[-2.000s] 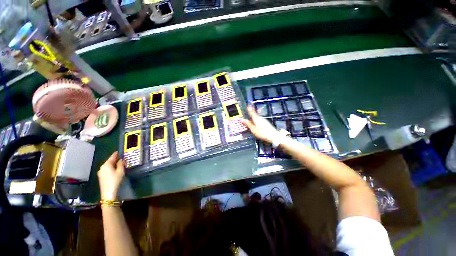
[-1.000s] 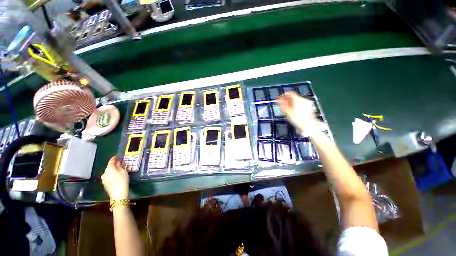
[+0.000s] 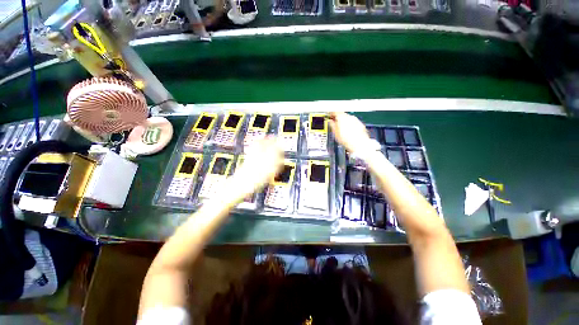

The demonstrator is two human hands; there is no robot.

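A clear phone tray [image 3: 166,202] holds two rows of keypad phones, face up with dark screens. Yellow liner [image 3: 319,117] frames most screens. My left hand [image 3: 261,164] is blurred above the middle of the tray and partly hides phones in the lower row; whether it holds anything is unclear. My right hand [image 3: 349,133] has its fingertips at the top right corner of the upper right phone [image 3: 317,136]; whether they pinch anything is unclear. The lens tray [image 3: 433,184] with dark squares lies right of the phones, partly under my right hand and forearm.
A pink fan [image 3: 108,108] and a gold-and-white box [image 3: 79,181] stand at left. A white scrap [image 3: 474,198] and yellow bits [image 3: 495,189] lie at right near a whitish cylinder [image 3: 536,222]. The green conveyor [image 3: 355,70] runs behind. Clear film lies in a carton [image 3: 393,279] below.
My left hand has moved from the tray's lower left corner to over its middle. My right hand has moved from the lens tray to the upper right phone. The view has shifted.
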